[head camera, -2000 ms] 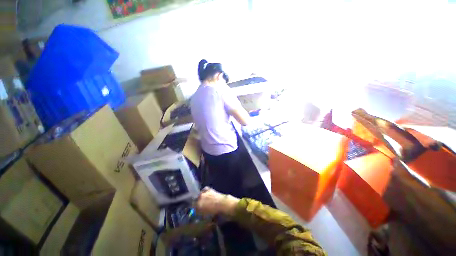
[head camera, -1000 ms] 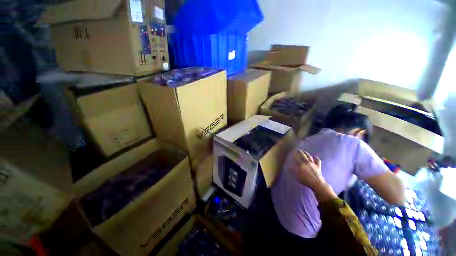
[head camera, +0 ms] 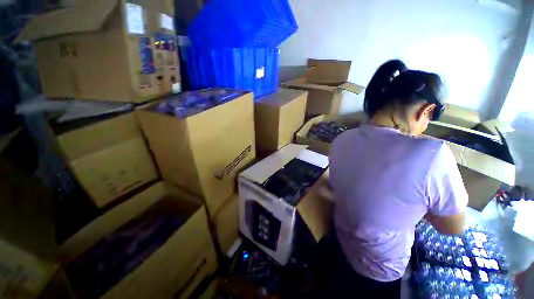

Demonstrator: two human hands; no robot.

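Observation:
Neither of my hands shows in the current view. Nearest in front stands a white-and-black printed carton (head camera: 266,225) with open flaps, filled with dark bagged goods (head camera: 295,178). At the lower left a large open brown carton (head camera: 175,257) holds dark purplish goods (head camera: 126,251). Behind it a tall brown carton (head camera: 219,146) is heaped with purple-blue bagged goods (head camera: 196,101). Rows of light-blue and clear packets (head camera: 459,263) lie on the bench at the lower right.
A person in a light purple shirt (head camera: 389,193) stands close at the right, bent over the bench. Stacked blue crates (head camera: 234,64) stand at the back left beside a brown carton (head camera: 82,67). More open cartons stand along the wall, one (head camera: 477,169) behind the person.
My hand and yellow-brown sleeve, seen before near the person's back, are out of view. The view has turned left from the orange boxes over two seconds. The person's head is now higher in view.

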